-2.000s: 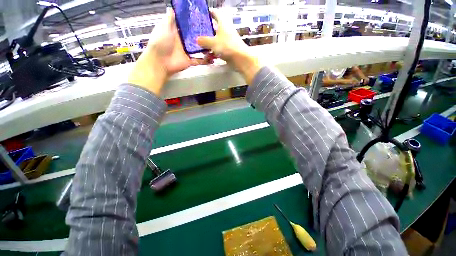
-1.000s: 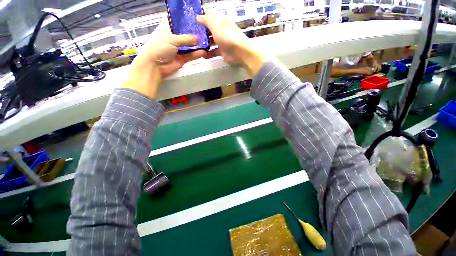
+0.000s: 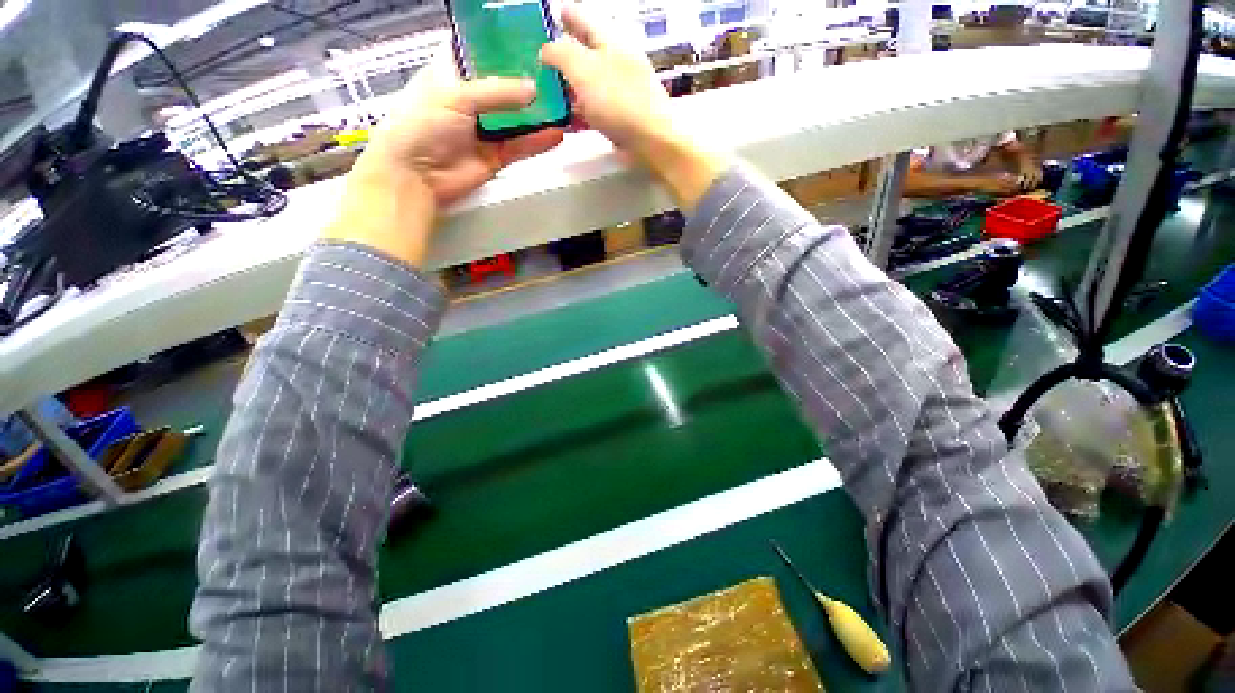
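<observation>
A smartphone (image 3: 512,61) with a lit green screen is held up at the top centre, its top edge cut off by the frame. My left hand (image 3: 436,142) grips it from the left and below, its thumb at the lower screen. My right hand (image 3: 612,81) is at its right edge, fingers touching the phone. Both hands are bare, above the white shelf. A shiny yellow-brown pad (image 3: 725,642) lies on the green bench at the bottom. An awl or small screwdriver (image 3: 853,634) with a pale yellow handle lies to its right.
The white shelf (image 3: 813,140) crosses the view, with black equipment (image 3: 129,203) on its left. A green conveyor (image 3: 582,447) carries a dark unit partly behind my left sleeve. A clear bag (image 3: 1084,440) and black cable loop are right. Another person's arm (image 3: 968,176) shows beyond.
The phone's screen has changed from dark blue to green. The dark unit on the conveyor has moved left, partly behind my left sleeve. Both hands still hold the phone.
</observation>
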